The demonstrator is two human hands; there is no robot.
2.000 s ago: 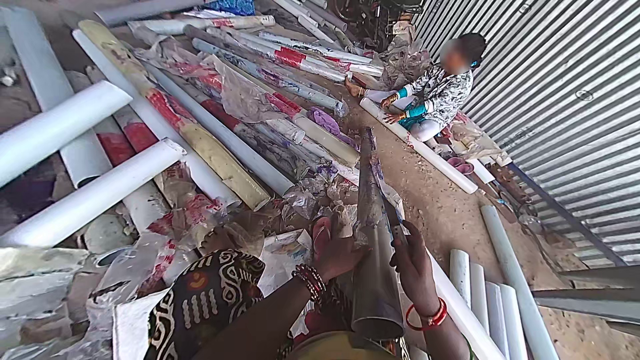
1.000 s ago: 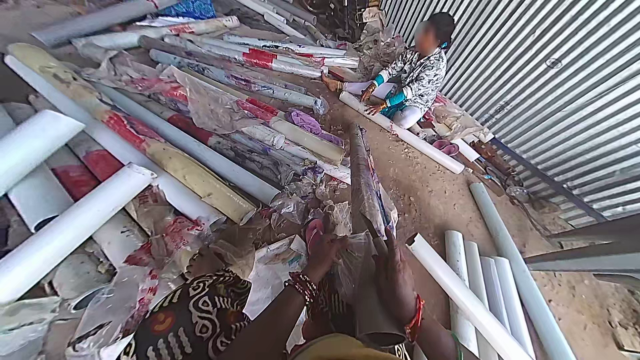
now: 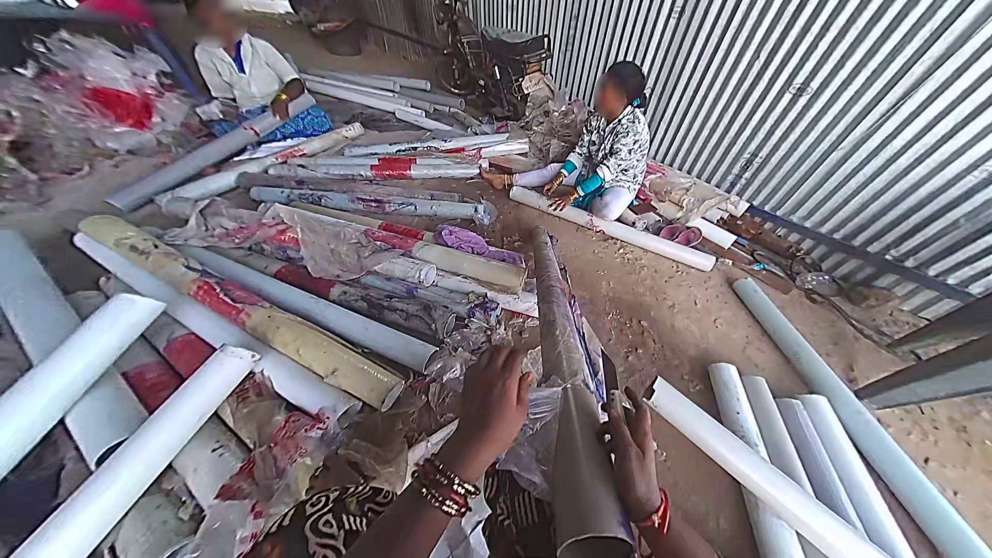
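A grey plastic pipe (image 3: 587,473) stretches away from my lap, its round near end at the bottom of the view. Clear plastic film (image 3: 542,411) is bunched at its left side, and the far part still wears a printed wrap (image 3: 570,333). My left hand (image 3: 496,395) is beside the pipe on the left, fingers bent near the film; whether it grips any film cannot be told. On the right side, my right hand (image 3: 634,449) holds a dark flat blade (image 3: 610,376) that points up along the pipe.
Wrapped and bare pipes (image 3: 310,333) lie heaped at left, with torn film among them. White pipes (image 3: 783,457) lie at right. One person (image 3: 612,147) sits by the corrugated metal wall (image 3: 775,93) with a white pipe; another person (image 3: 252,77) sits at back left holding a grey pipe.
The near part of the pipe shows more bare surface than a second ago. My left hand has come up off the film beside the pipe. The view has swung left, showing the second person.
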